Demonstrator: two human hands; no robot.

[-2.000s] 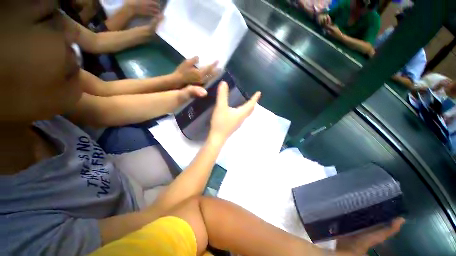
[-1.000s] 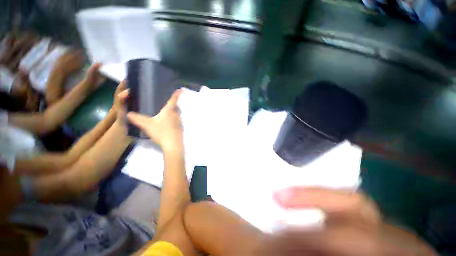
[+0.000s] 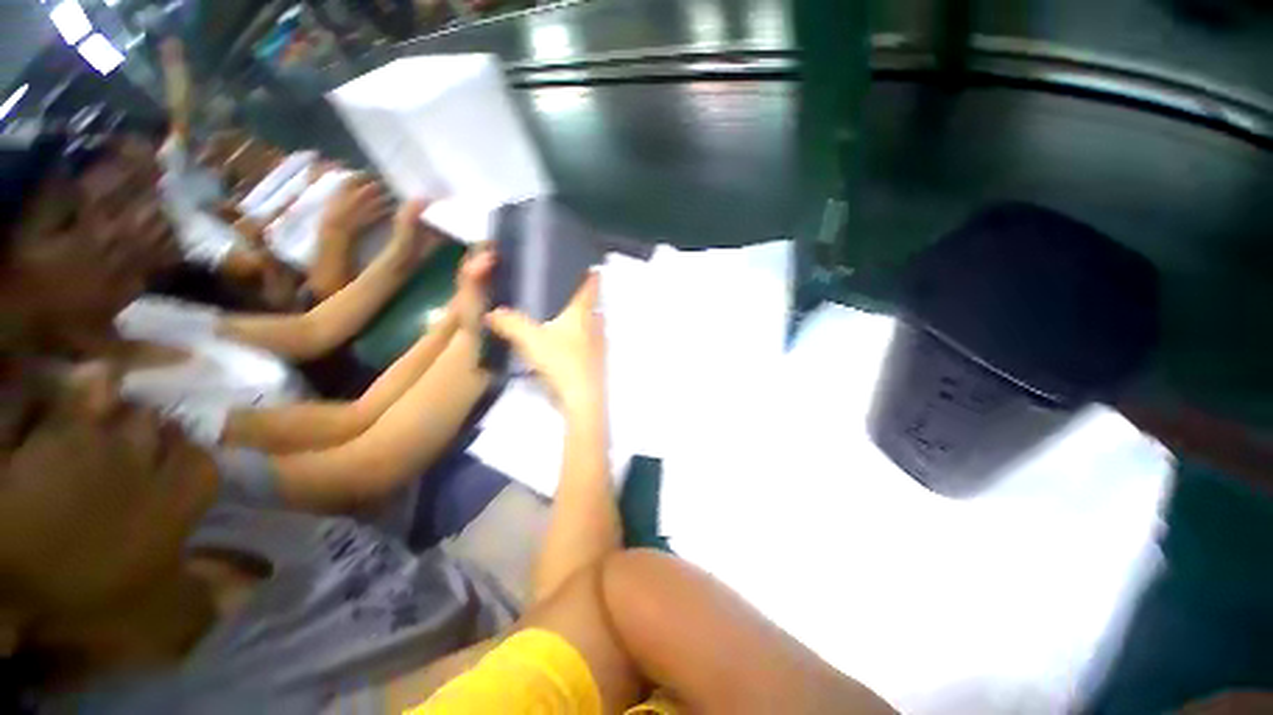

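A dark speaker unit (image 3: 963, 412) rests on the stack of white bags or sheets (image 3: 866, 559). Its smooth black end faces up and towards the bench's far side, and small marks show on its grey side. No hand touches it. My left forearm reaches in from the bottom beside a yellow sleeve, and its hand is cut off by the lower edge. A sliver of skin shows at the bottom right corner; I cannot tell what part it is. Neither of my hands is visible.
At left, a neighbour in a grey printed shirt (image 3: 363, 580) holds another dark unit (image 3: 552, 259) beside a second white pile (image 3: 698, 328). Further left, a worker handles a white box (image 3: 454, 133). A green upright (image 3: 835, 126) stands before the shiny conveyor (image 3: 670, 154).
The unit was tilted over my hand two seconds ago; now it rests end-up on the pile. The blurred hand with a small white piece has left the picture. The view has turned.
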